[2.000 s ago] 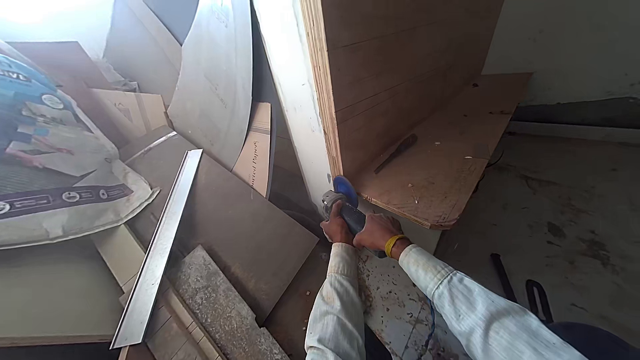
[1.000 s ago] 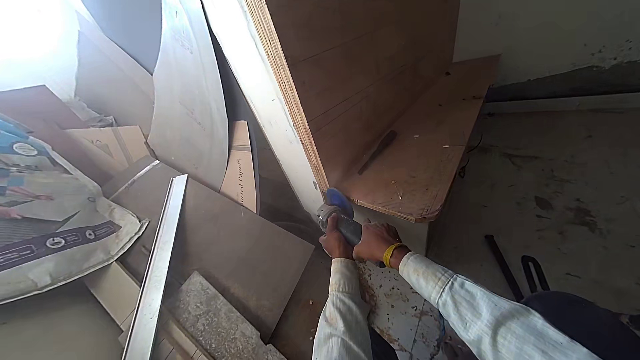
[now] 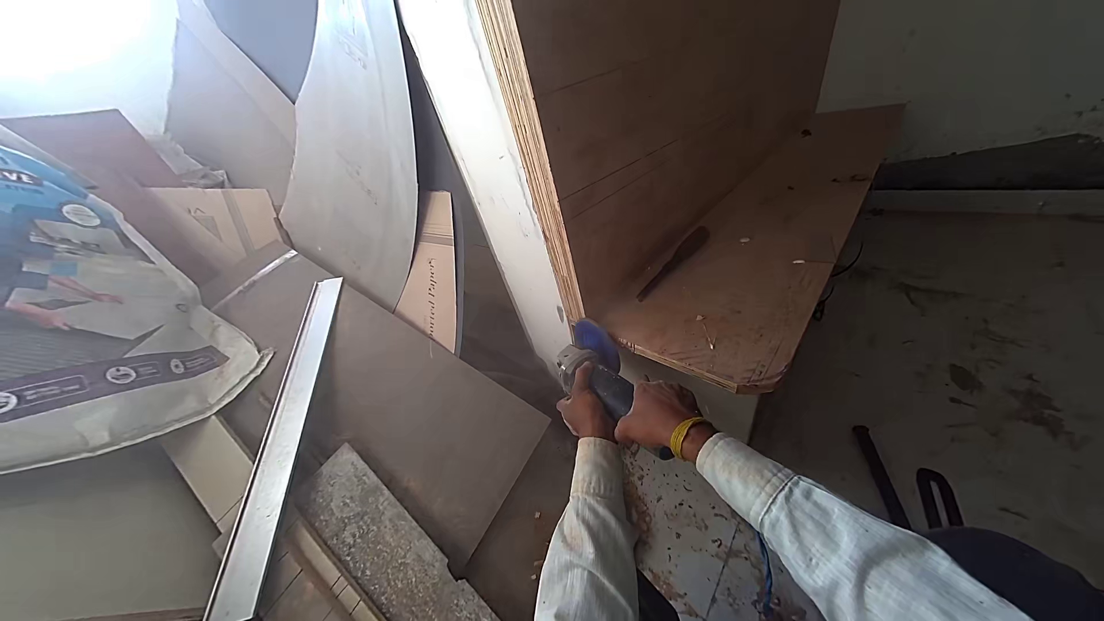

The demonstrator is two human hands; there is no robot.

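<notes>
An angle grinder [image 3: 611, 388] with a blue disc [image 3: 598, 343] is held in both hands, low at the centre of the head view. My left hand [image 3: 586, 405] grips it near the metal gear head. My right hand [image 3: 660, 412], with a yellow band at the wrist, is closed around the rear of the body. The disc stands at the lower corner of an upright plywood panel [image 3: 543, 181], where the panel meets a plywood shelf [image 3: 733, 285]; whether it touches is unclear. A dark tool like a chisel [image 3: 674, 263] lies on the shelf.
Left of the panel lie a metal channel [image 3: 285, 440], a brown board [image 3: 414, 414], a speckled stone slab [image 3: 379, 535] and a printed sack [image 3: 103, 345]. A curved sheet [image 3: 358, 155] leans behind. A blue cord [image 3: 766, 569] runs below my right arm. Dark metal tools [image 3: 881, 479] lie on the right floor.
The view has shifted somewhat. Both hands stay on the grinder, and its disc remains at the panel's lower corner.
</notes>
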